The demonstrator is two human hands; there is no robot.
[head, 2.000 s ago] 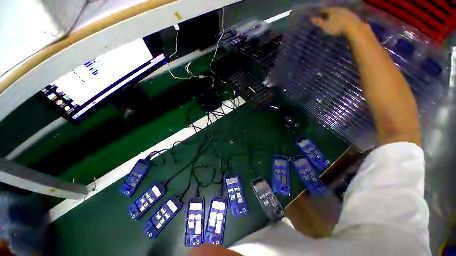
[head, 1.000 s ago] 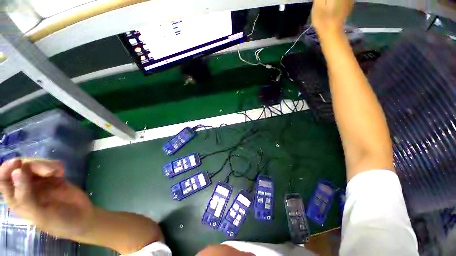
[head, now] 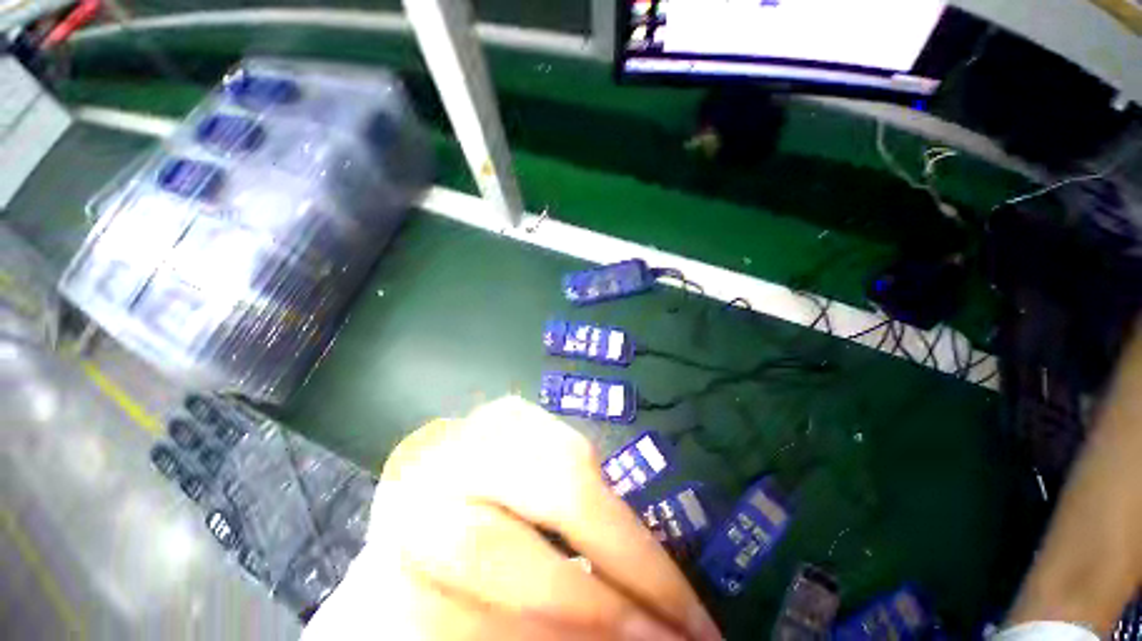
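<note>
Several blue handheld devices (head: 589,397) lie in a curved row on the green bench, at least some with thin black cables running to the right. A dark grey handheld unit (head: 808,604) lies near the bottom edge beside another blue device (head: 887,616). My left hand (head: 526,538) is large and close to the camera, fingers bent together, covering part of the row's near side; whether it holds anything is hidden. My right forearm (head: 1080,501) shows at the right edge; the hand is cut off by the frame.
A stack of clear plastic trays (head: 251,238) with blue units in the top one stands on the left bench end. A clear tray of dark pieces (head: 269,495) lies below it. A white post (head: 466,113), white rail, monitor (head: 789,31) and tangled cables (head: 920,351) are at the back.
The view has swung left, bringing the tray stack fully in. My left hand has moved from the far left to the centre, near the camera. My right hand has left the frame.
</note>
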